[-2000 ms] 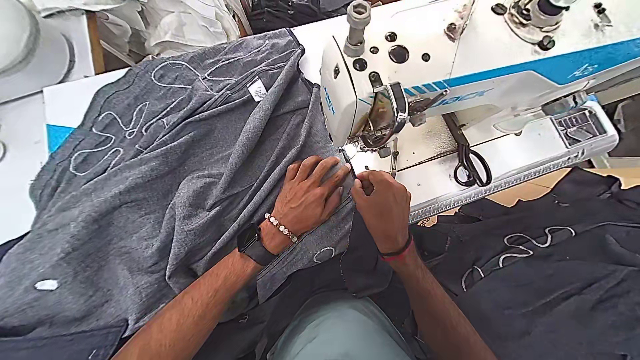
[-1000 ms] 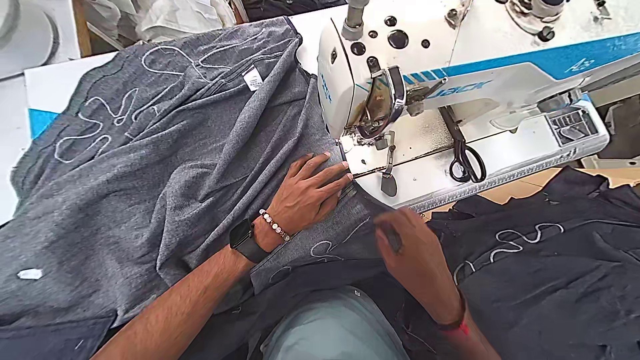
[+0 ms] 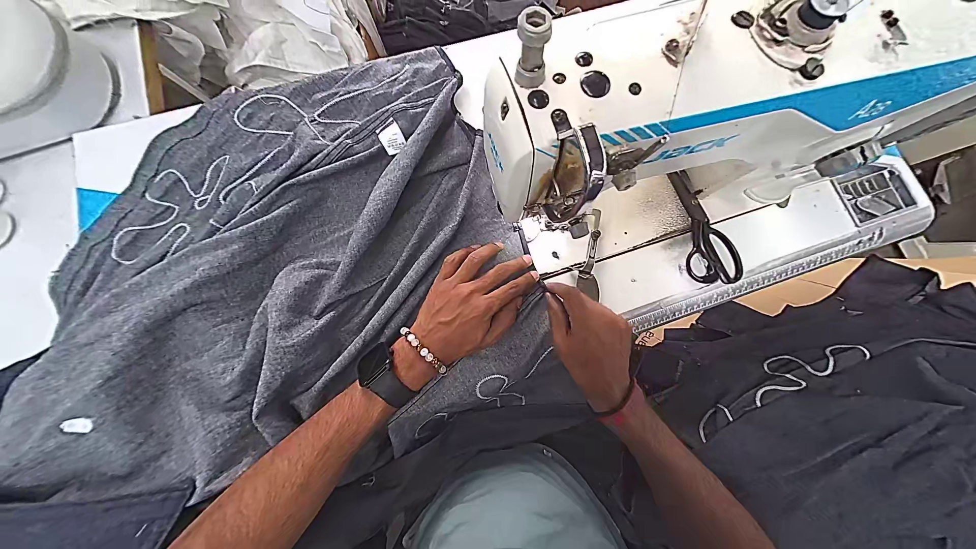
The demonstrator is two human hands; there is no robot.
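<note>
A grey fabric garment [image 3: 305, 282] with looped light stitching and a small white label lies in folds across the left of the table, its right edge at the needle area of a white and blue Jack sewing machine [image 3: 579, 152]. My left hand [image 3: 476, 305], with a beaded bracelet and a dark watch at the wrist, rests flat on the cloth near its edge, fingers spread a little. Close beside it, just in front of the presser foot area, my right hand [image 3: 591, 343] pinches the garment's edge between thumb and curled fingers. The needle itself is too small to make out.
Black-handled scissors [image 3: 713, 255] lie on the machine bed behind a measuring scale [image 3: 732, 293] along its front edge. Dark fabric with light stitching [image 3: 823, 404] is heaped at the right. Whitish cloth [image 3: 290, 46] is piled beyond the table, and a white rounded object [image 3: 53, 69] stands upper left.
My right hand, apart from the cloth edge and lower right one second ago, is back at the edge beside my left hand. My left hand stays on the garment.
</note>
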